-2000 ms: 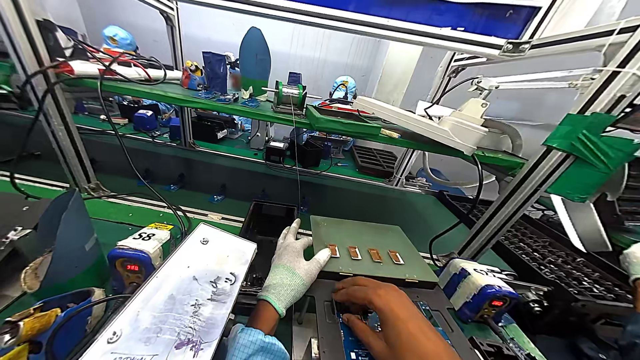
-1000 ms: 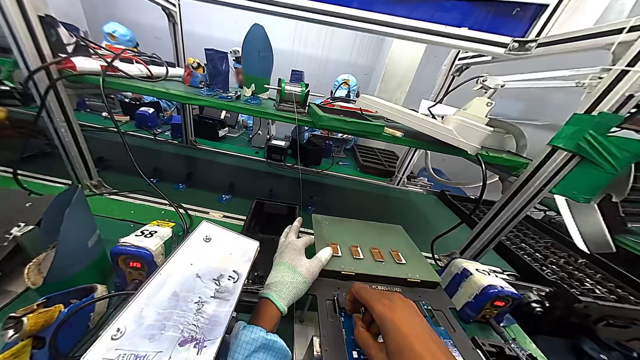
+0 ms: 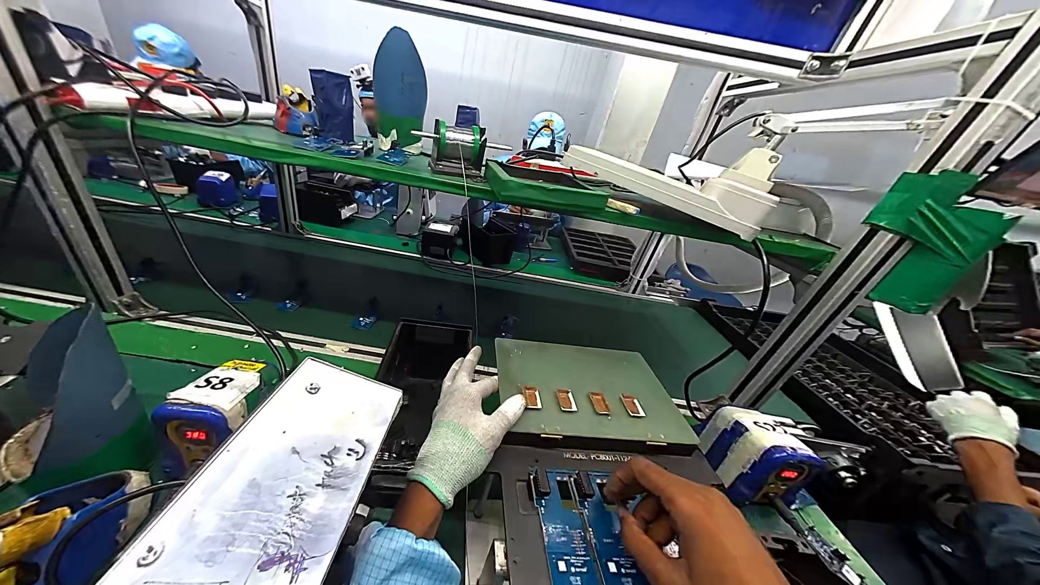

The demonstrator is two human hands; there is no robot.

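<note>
My left hand [image 3: 467, 422], in a white knit glove with a green cuff, rests its fingers at the left edge of a raised green fixture lid [image 3: 585, 366]. That lid has several small copper-coloured inserts in a row. My bare right hand [image 3: 682, 520] bends over blue circuit boards [image 3: 565, 528] set in a dark fixture base [image 3: 520, 496]. Its thumb and index finger come close together near the boards' upper end; whether they pinch a part cannot be told. Black connectors [image 3: 583, 485] stand at the top of the boards.
A white box with handwriting [image 3: 268, 479] lies left. Soldering stations [image 3: 199, 422] [image 3: 764, 455] flank the work. Behind are a black bin [image 3: 422, 349] and a solder wire reel [image 3: 457, 146] on the shelf. A co-worker's gloved hand [image 3: 975, 418] is at the right, beside black trays [image 3: 845, 390].
My right hand has shifted right across the boards, uncovering the black connectors and more of the blue boards. My left hand has stayed at the lid. The co-worker's gloved hand has come farther into view.
</note>
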